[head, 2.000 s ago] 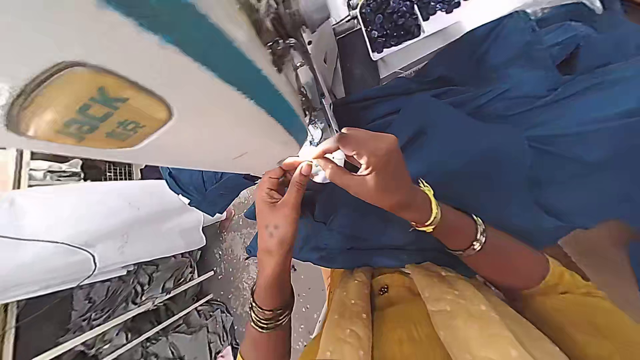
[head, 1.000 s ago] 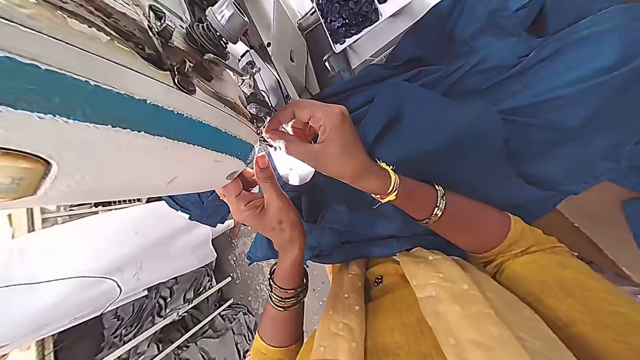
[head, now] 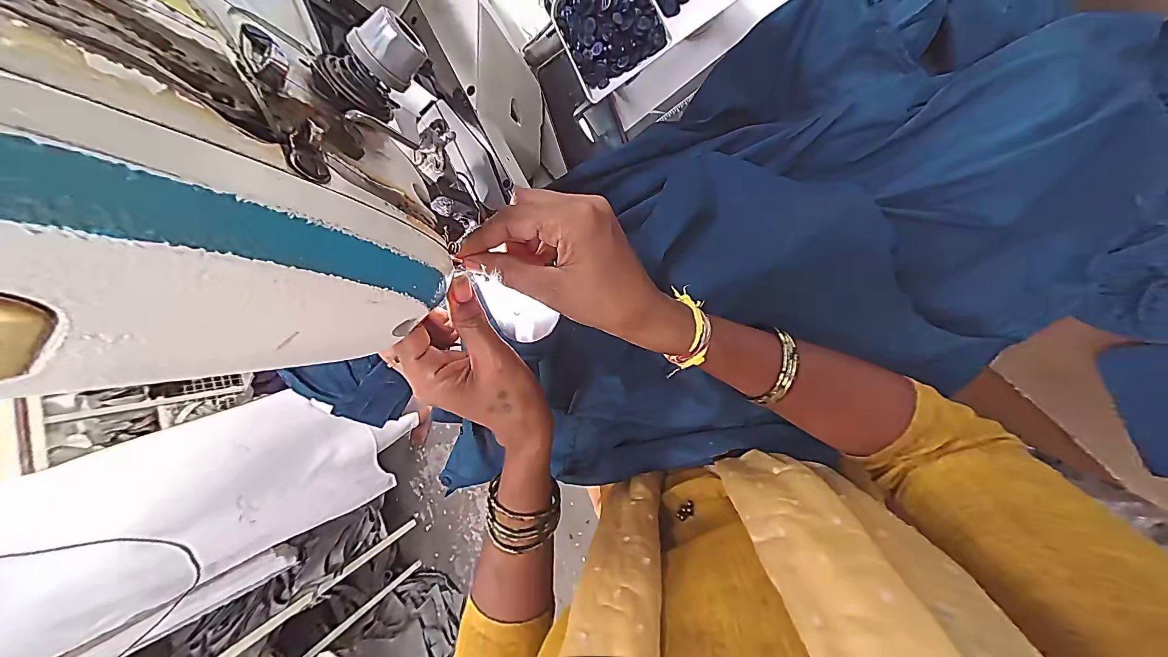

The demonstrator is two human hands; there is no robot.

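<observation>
My left hand is raised at the needle end of an industrial sewing machine, its thumb up and its fingers partly curled beside the tip of the white and teal head. My right hand has thumb and forefinger pinched together just above the left thumb, close to the needle area. Whether a thread lies between these fingertips is too small to tell. A brightly lit white patch shows below the right fingers. Blue fabric spreads under and beyond the right hand.
A white tray of dark buttons stands at the top. Thread-tension parts stick out from the machine. White cloth lies at the lower left, above dark crumpled fabric and pale rods.
The hands were close together at the needle area two seconds ago; the right fingers have since risen above the left thumb. The view has shifted, showing more of the machine's thread parts.
</observation>
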